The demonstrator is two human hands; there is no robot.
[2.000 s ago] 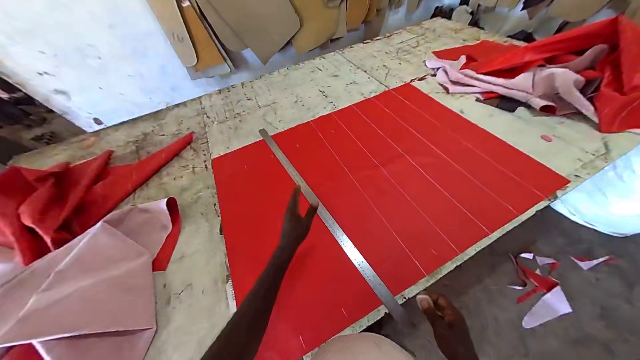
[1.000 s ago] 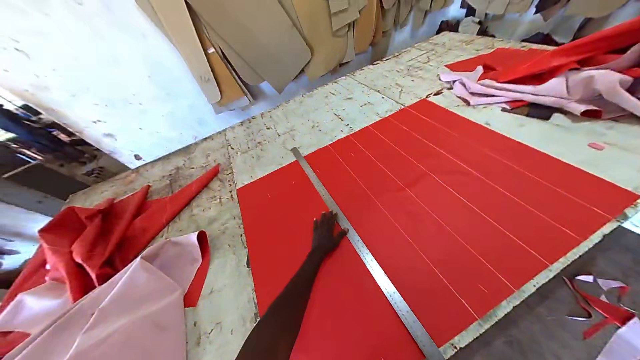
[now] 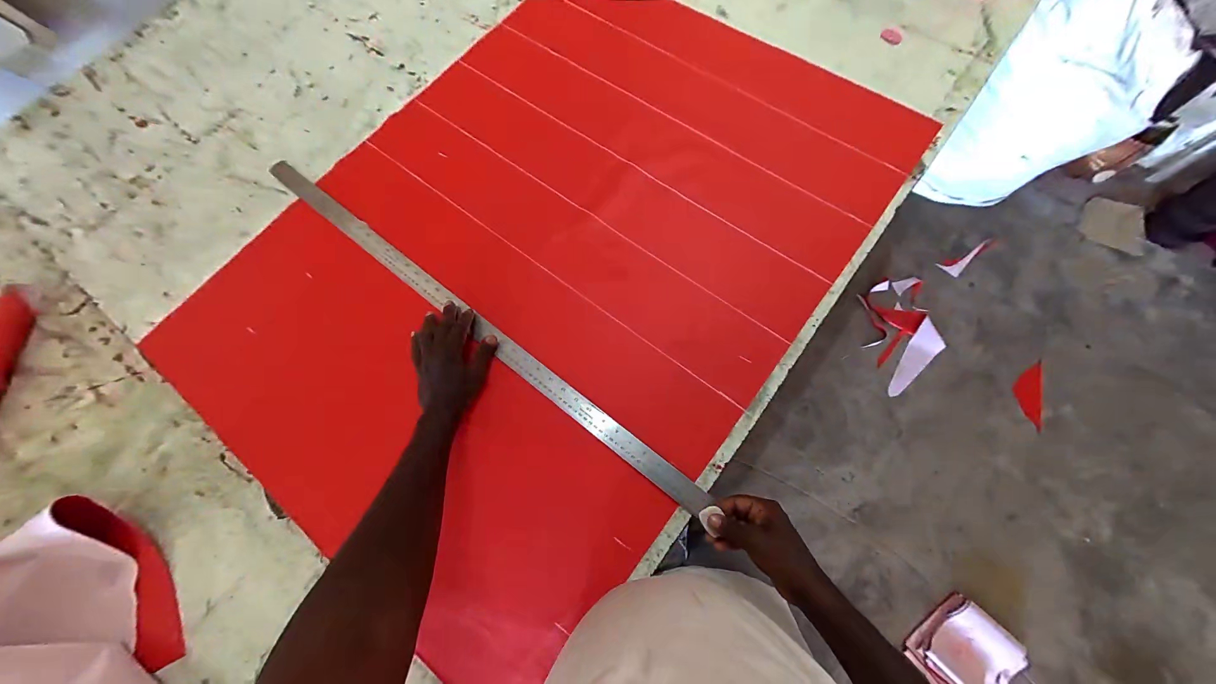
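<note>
A long steel ruler point(image 3: 570, 399) lies slantwise across a red sheet of material point(image 3: 589, 237) marked with several thin pale parallel lines and short ticks. My left hand point(image 3: 451, 361) rests on the sheet with its fingers spread, the fingertips and thumb touching the ruler's edge near its middle. At the near end of the ruler, beyond the table edge, my right hand point(image 3: 755, 532) has its fingers closed around a small whitish piece, probably marking chalk point(image 3: 711, 520), held against the ruler's end.
The worn pale table point(image 3: 218, 114) ends along the sheet's right side. Folded red and pink material point(image 3: 104, 579) lies at the lower left. Red and pink scraps point(image 3: 912, 342) and a folded pink bundle point(image 3: 969, 646) are on the floor. White cloth point(image 3: 1026, 114) hangs at the upper right.
The ruler has shifted toward the nearest drawn line since the first frame. My right hand, out of view one second ago, is at the ruler's near end. The view has tilted down.
</note>
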